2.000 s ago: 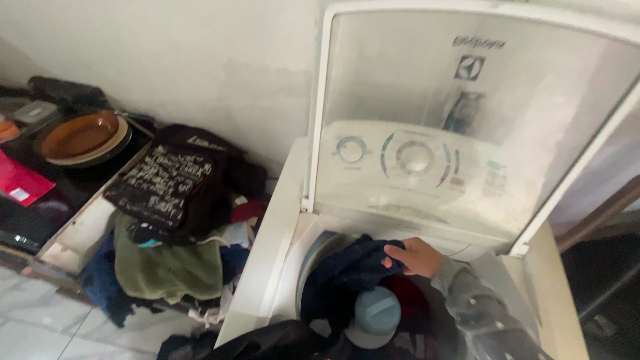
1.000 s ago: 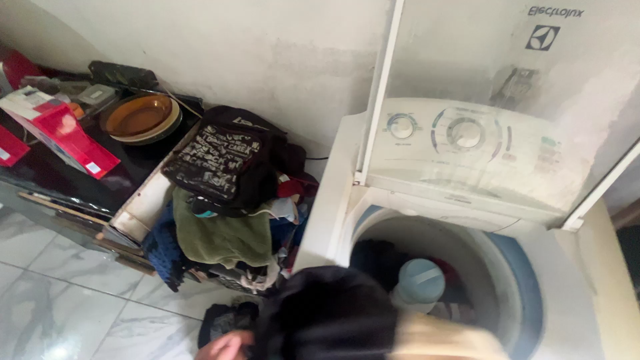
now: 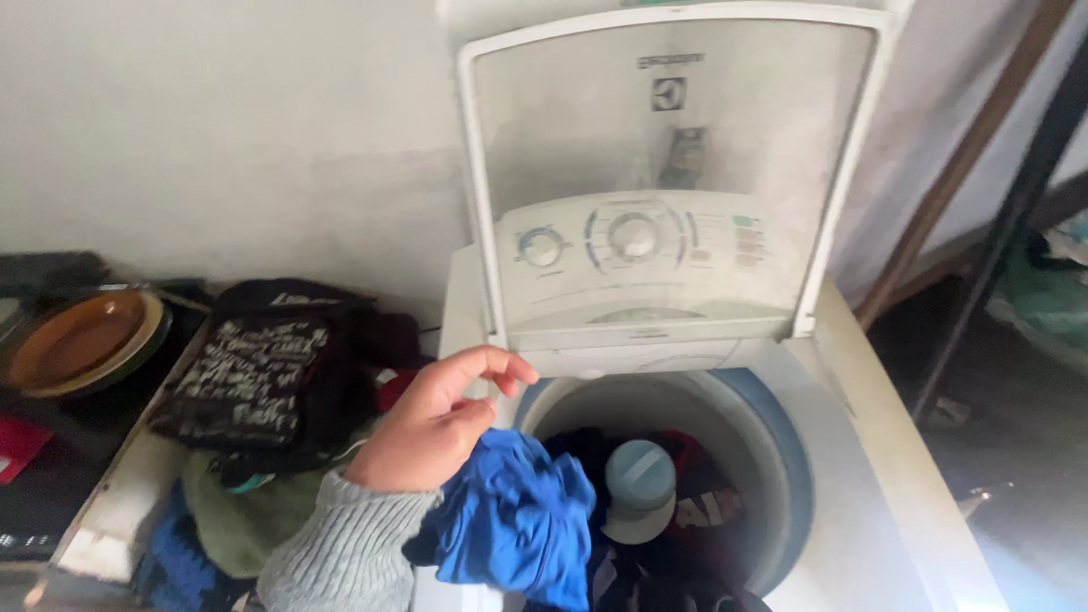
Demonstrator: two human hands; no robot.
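Observation:
My left hand [image 3: 442, 412], in a grey ribbed sleeve, is over the left edge of the washing machine [image 3: 858, 501]. Its thumb and index finger are apart with nothing between them. A crumpled blue cloth [image 3: 518, 518] is just below the hand, at the left rim of the drum opening; what supports it is hidden. Inside the drum [image 3: 731, 433], dark clothes [image 3: 705, 552] surround the agitator with its light blue cap [image 3: 640, 476]. The transparent lid [image 3: 586, 127] is raised. My right hand is not in view.
Left of the machine, a black bag with white writing [image 3: 255, 374] lies on piled clothes, including an olive green cloth [image 3: 229, 510]. Farther left are a brown dish [image 3: 81, 340] and a red item [image 3: 19, 446] on a black surface. A brown bar [image 3: 960, 161] leans at the right.
One second ago a dark garment was across the machine's front left, beside a blurred hand. Now the blue cloth shows at the left rim, with my left hand above it.

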